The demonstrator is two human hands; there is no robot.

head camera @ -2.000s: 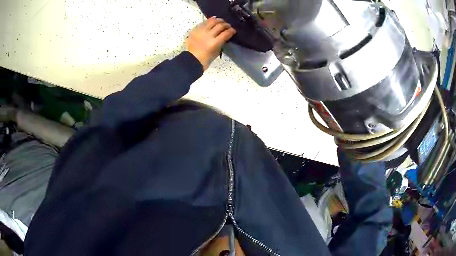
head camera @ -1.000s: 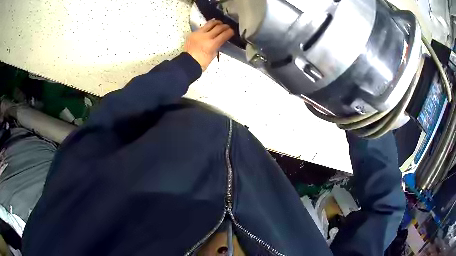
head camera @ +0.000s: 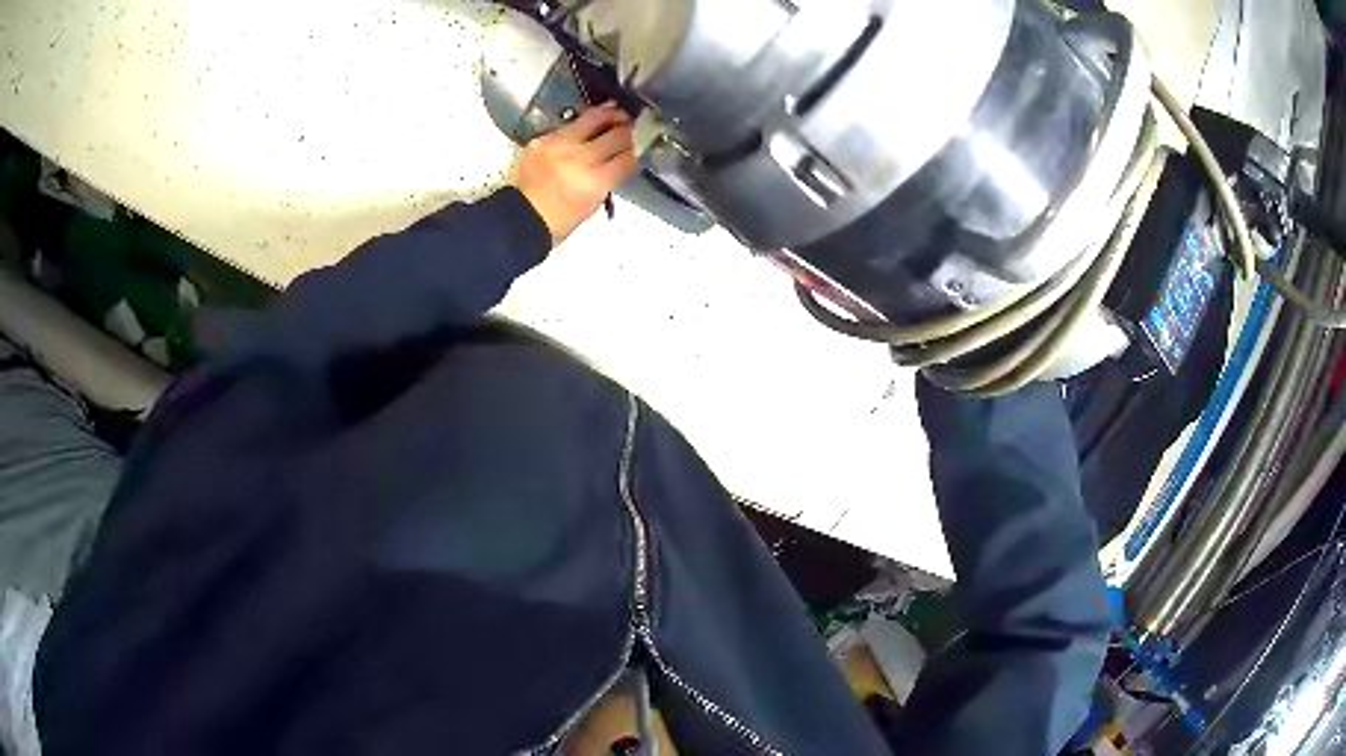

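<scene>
The cutting machine's silver and black motor body point(head camera: 886, 148) fills the upper right, with its beige power cable point(head camera: 1019, 332) looped around the lower end. Its grey base plate point(head camera: 517, 86) shows on the cream table at the top centre. My left hand point(head camera: 579, 173) is beside the motor with bent fingertips on a small piece of dark fabric point(head camera: 602, 86) over the plate. The blade is hidden. My right hand is hidden behind the motor; only its dark sleeve shows.
The speckled cream table point(head camera: 295, 133) runs diagonally, its near edge in front of my jacket. Scraps lie on the green floor at left. Grey tubes point(head camera: 1240, 473) and a blue strip run down the right side. A black box with a blue label point(head camera: 1178, 303) stands beside the motor.
The motor body and right sleeve have moved left in view. More of the base plate shows left of my left hand, and less dark fabric shows. My left hand has shifted slightly left and down.
</scene>
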